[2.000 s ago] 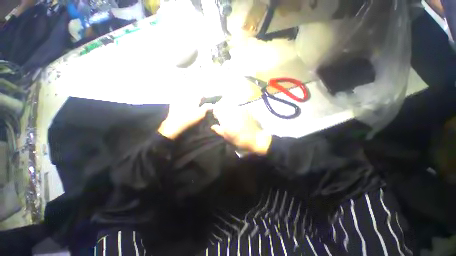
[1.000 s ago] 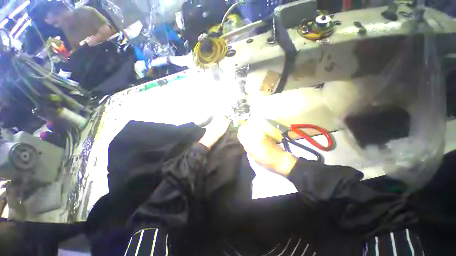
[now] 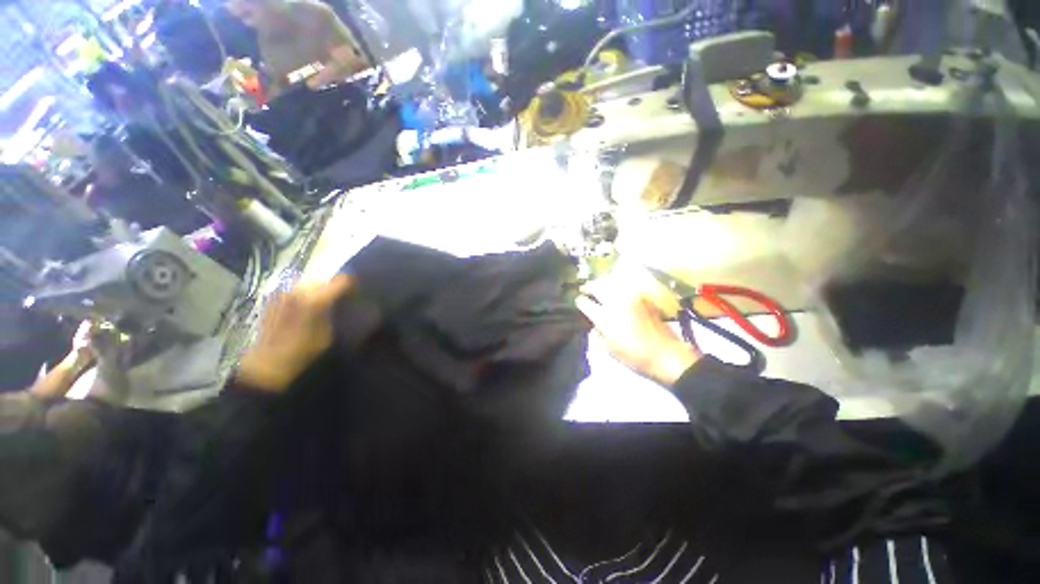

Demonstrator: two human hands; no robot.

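The black fabric (image 3: pixel 479 308) lies wrinkled on the bright machine bed and hangs down over the front. Its far right edge reaches the needle area (image 3: pixel 595 242), which is partly washed out by glare. My right hand (image 3: pixel 641 325) is just in front of the needle, fingertips gripping the fabric's right edge. My left hand (image 3: pixel 299 333) is blurred at the fabric's left side; whether it grips the cloth cannot be told. Scissors with a red loop (image 3: pixel 747 315) and a dark blue loop lie right of my right hand, blades partly hidden behind it.
The cream machine head (image 3: pixel 844 154) spans the upper right. A clear plastic bag (image 3: pixel 981 342) hangs at right by a dark rectangular object (image 3: pixel 895 314). A yellow coil (image 3: pixel 555 111) is behind. Another machine (image 3: pixel 160 280), a person's hand (image 3: pixel 80 348) and another person (image 3: pixel 302 40) are at left.
My left hand has moved from beside the needle out to the fabric's left side. The fabric is now more wrinkled and spread. My right hand stays near the needle. The view has shifted.
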